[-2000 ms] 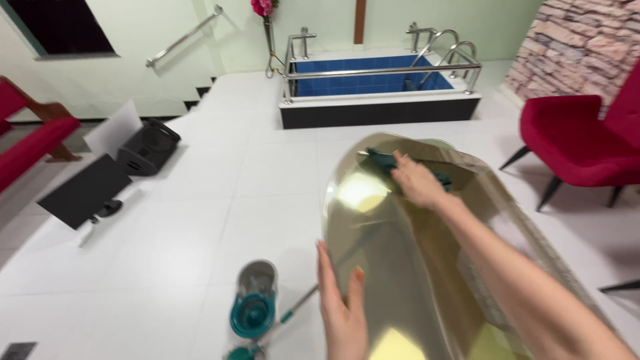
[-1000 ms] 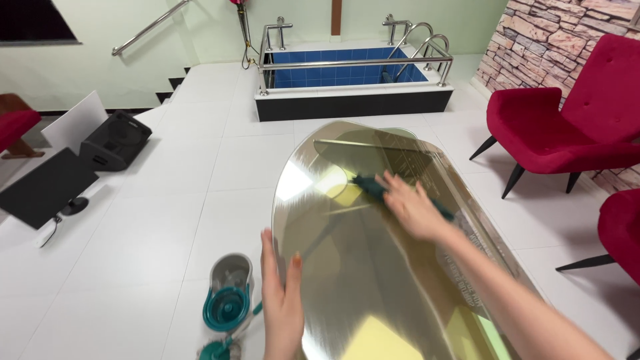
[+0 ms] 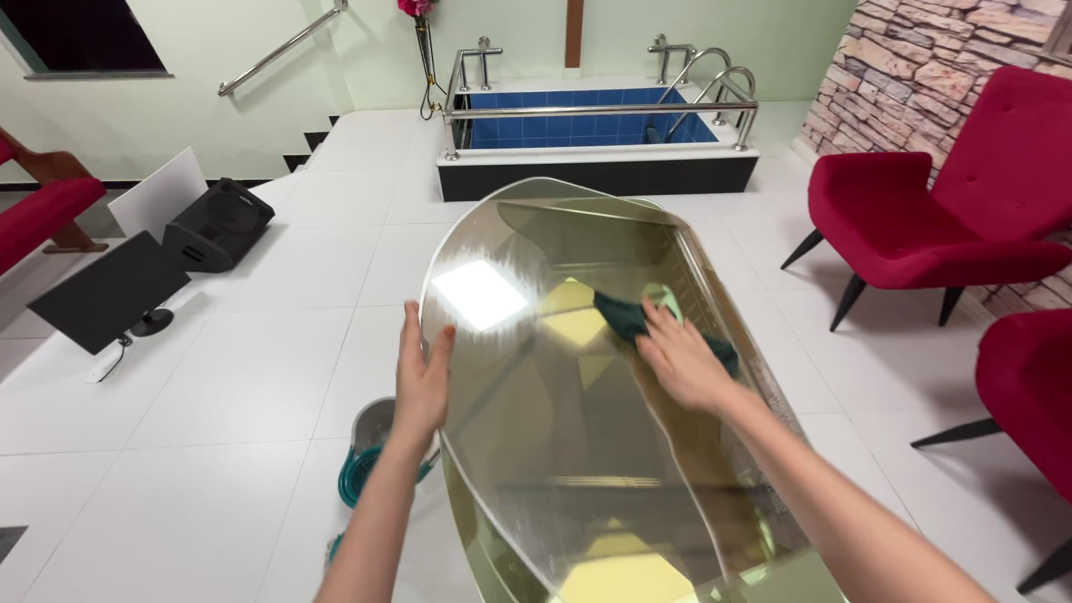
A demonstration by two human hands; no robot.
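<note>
A glass-topped lectern (image 3: 536, 419) with a curved edge stands in front of me, its surface reflecting yellow and white light. My right hand (image 3: 682, 356) lies flat on a dark green cloth (image 3: 620, 318), pressing it against the glass right of the middle, fingers slightly spread. At the left rim of the glass, my left hand (image 3: 425, 377) is upright with thumb and fingers apart on either side of the edge; whether it grips the glass is not plain.
Left of the lectern is a grey and teal mop bucket (image 3: 362, 461). Red armchairs (image 3: 913, 226) stand at right. A monitor (image 3: 113, 289) and black speaker (image 3: 219, 224) sit on the floor at left. Beyond is a blue-tiled pool (image 3: 578, 117) with metal rails.
My right hand stays on the cloth over the glass, and the cloth's folds have shifted. The left hand remains by the left rim. The view has moved somewhat.
</note>
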